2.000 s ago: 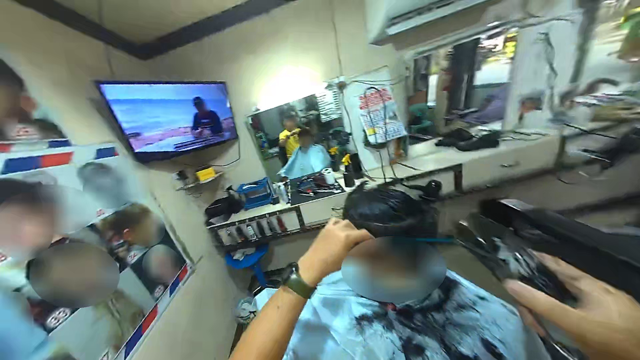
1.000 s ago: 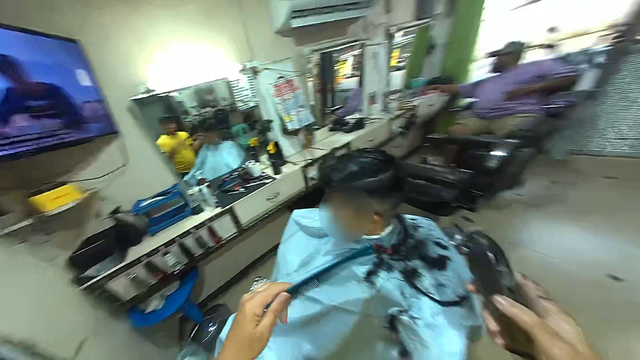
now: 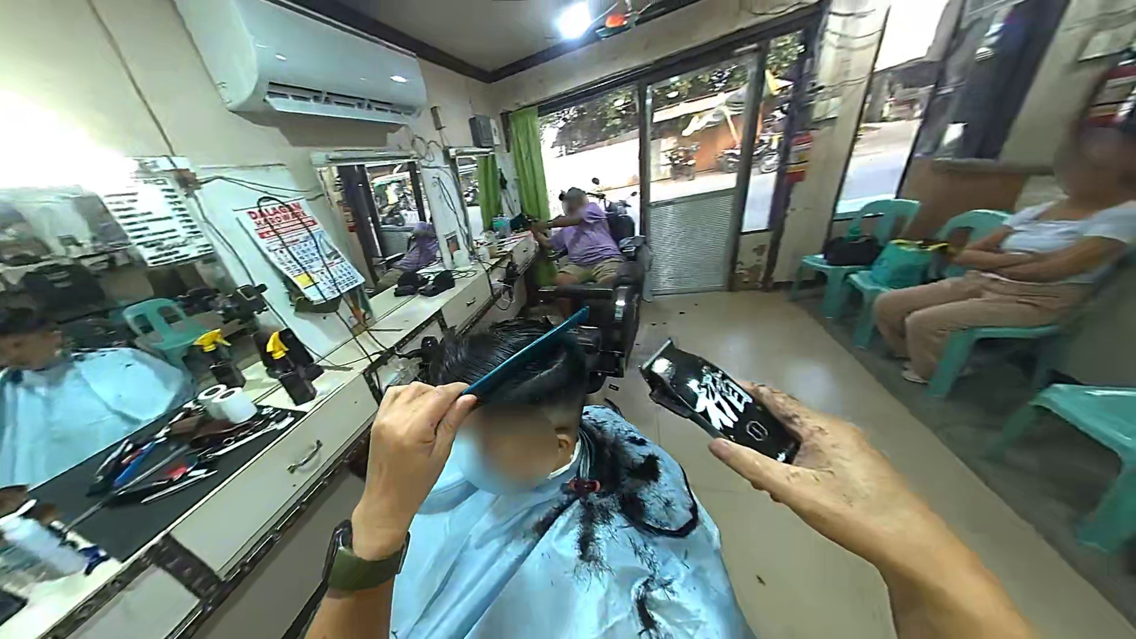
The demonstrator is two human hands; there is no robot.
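A seated person's dark wet-looking hair (image 3: 497, 351) is at the centre, above a light blue barber's cape (image 3: 568, 559) strewn with cut hair. My left hand (image 3: 413, 453) grips one end of a blue comb (image 3: 528, 355), which slants up to the right across the front of the hair. To the right of the head, my right hand (image 3: 825, 470) holds a black hair clipper (image 3: 719, 399), its blade end pointing up and left, apart from the hair. A red clip (image 3: 583, 485) sits at the cape's neck.
Left, a counter (image 3: 346, 390) carries spray bottles (image 3: 288, 364) and a black mat (image 3: 151, 515) with tools. Behind the head, a person in purple (image 3: 586, 235) sits in a barber chair. A person with folded arms (image 3: 1021, 266) sits at right among green plastic chairs (image 3: 1100, 426).
The view has swung right. My left hand has raised the comb from in front of the cape to the hair. My right hand still holds the clipper.
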